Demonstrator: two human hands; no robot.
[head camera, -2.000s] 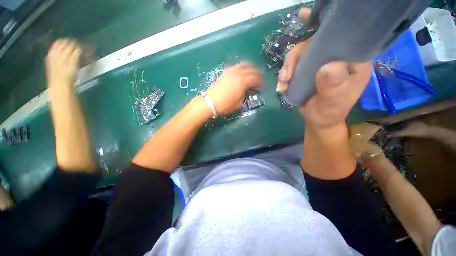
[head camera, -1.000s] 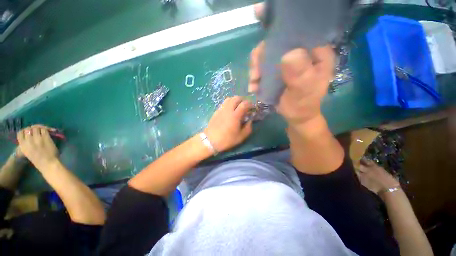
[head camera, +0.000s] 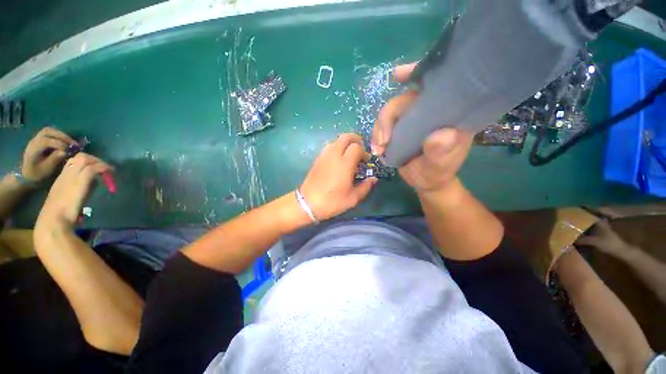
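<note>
My right hand (head camera: 431, 157) is wrapped around the large grey tapered tool (head camera: 485, 69). The tool's narrow end points down and left, close to a small circuit board (head camera: 374, 171). My left hand (head camera: 338, 177) holds that board at its left side between thumb and fingers, low over the green bench. The tool's tip is partly hidden by my right fingers, so I cannot tell whether it touches the board. Silvery clippings (head camera: 374, 89) lie scattered beyond my hands. A black cord (head camera: 606, 120) lies at the right.
Joined boards (head camera: 257, 104) and a pale rectangular ring (head camera: 325, 77) lie left of the clippings. A pile of boards (head camera: 562, 109) lies right, before a blue bin (head camera: 626, 124). A neighbour's hands (head camera: 62, 172) work at far left with a red-handled tool. Another person's arm (head camera: 595, 299) reaches in lower right.
The view has shifted right, then left-hand items appear further right. My left hand now pinches a board, and the tool's tip is beside it. The neighbour's hands have moved apart.
</note>
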